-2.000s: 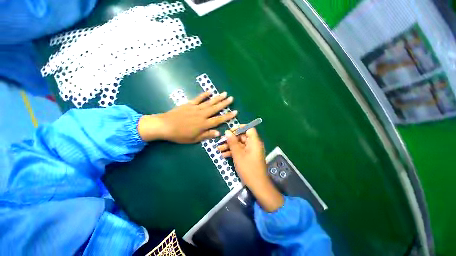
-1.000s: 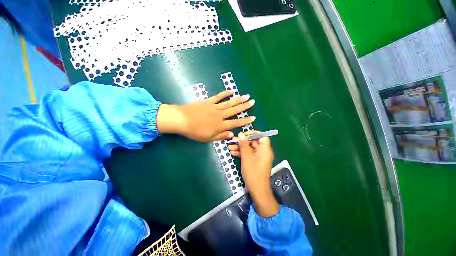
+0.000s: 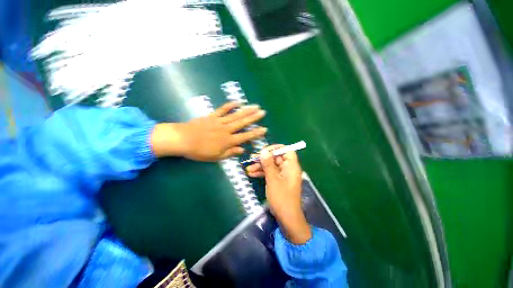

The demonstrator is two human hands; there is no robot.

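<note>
My left hand [image 3: 211, 135] lies flat, fingers spread, palm down over two white ring sticker strips [image 3: 241, 183], which stick out above and below it. My right hand [image 3: 281, 177] holds a slim white-silver tweezers or pen-like tool [image 3: 289, 148] like a pen. Its tip points left at the strips beside my left thumb; whether a ring is on the tip cannot be told in the blur. A dark phone back film sheet [image 3: 239, 253] with a white border lies under and beside my right wrist; my right forearm covers part of it.
A large heap of white sticker strips [image 3: 135, 42] lies at the upper left. Another dark film sheet on a white backing sheet [image 3: 270, 46] is at the top. The bench's curved metal edge [image 3: 388, 135] runs down the right, with an instruction sheet [image 3: 450, 118] on the green panel beyond.
The view has shifted and blurred. More of the top film sheet shows than two seconds ago. Both hands keep nearly the same places over the strips, and the right still holds the tool.
</note>
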